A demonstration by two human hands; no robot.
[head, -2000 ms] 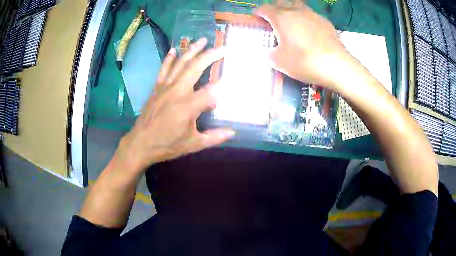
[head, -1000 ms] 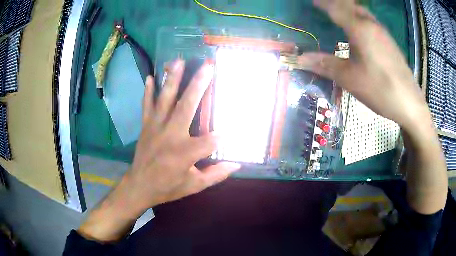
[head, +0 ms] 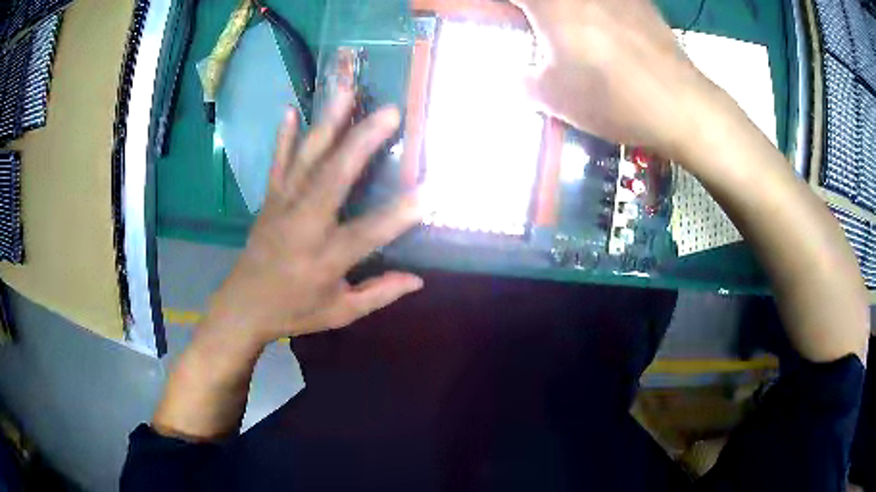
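Note:
An LED dot-matrix module glares white, lying in the clear test fixture between orange-brown guide rails. My left hand is spread with its fingers apart over the fixture's left side, fingertips near the module's left edge. My right hand is over the module's top right corner; its fingertips are cut off by the frame's top edge or hidden, so its grip cannot be told. The switch row with red and white bits is right of the module.
Cutters and a light blue card lie left of the fixture. A perforated white sheet lies right, partly under my right forearm. The left tray and right tray hold modules. A floor with yellow lines shows below.
One second ago my right hand was lifted off to the right with fingers apart; now it is back over the module's top right corner. The module stays lit. The whole view has shifted.

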